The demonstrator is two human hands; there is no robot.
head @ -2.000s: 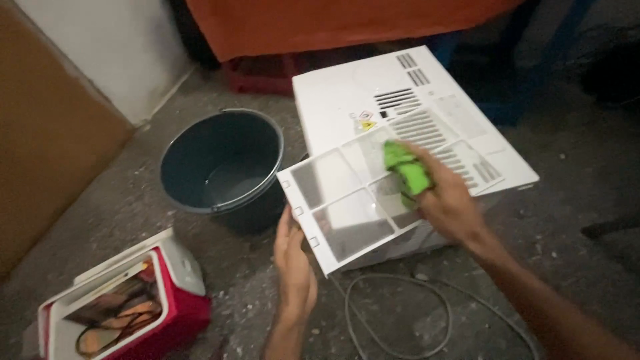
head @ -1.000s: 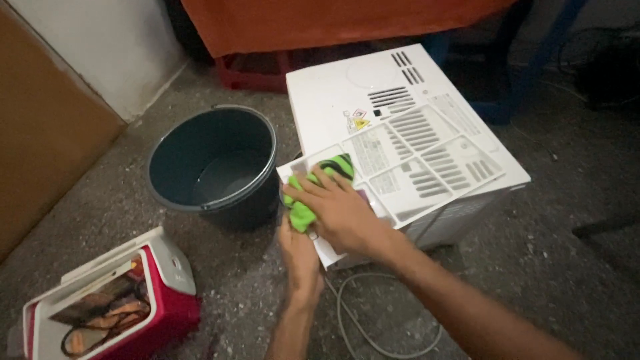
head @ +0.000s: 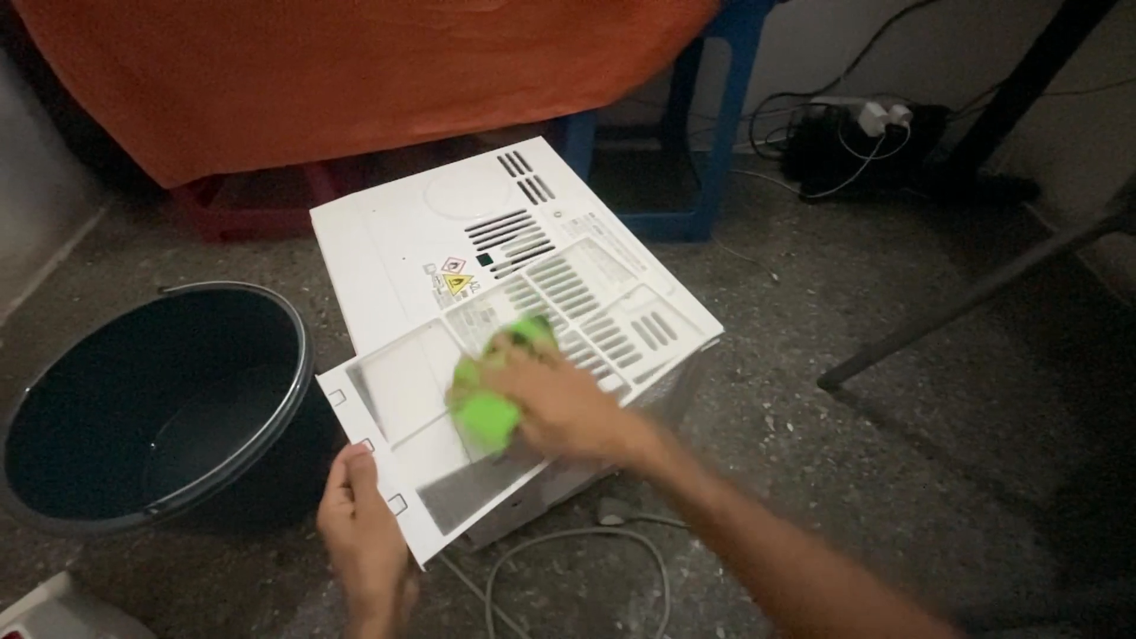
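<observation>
A white plastic mesh filter frame [head: 417,444] lies over the slotted face of a white appliance casing [head: 382,257], its left end jutting past the casing's edge. My left hand [head: 364,524] grips that end, thumb on top near the small square tabs and fingers underneath. On the mesh, near the middle of the frame, my right hand [head: 559,399] presses a green cloth [head: 484,413]; hand and cloth are blurred. The casing bears vent slots and yellow and red flame warning labels [head: 457,282].
A dark bucket [head: 306,355] with a wire handle stands at left. A grey cable [head: 577,532] loops on the floor in front. Behind are an orange cloth cover [head: 382,80], red and blue plastic legs [head: 710,177], and a power strip with plugs [head: 874,117]. A dark bar [head: 967,302] slants at right.
My right hand and the green cloth have moved from the frame's left end toward its middle since one second ago. My left hand still holds that end. The view has shifted.
</observation>
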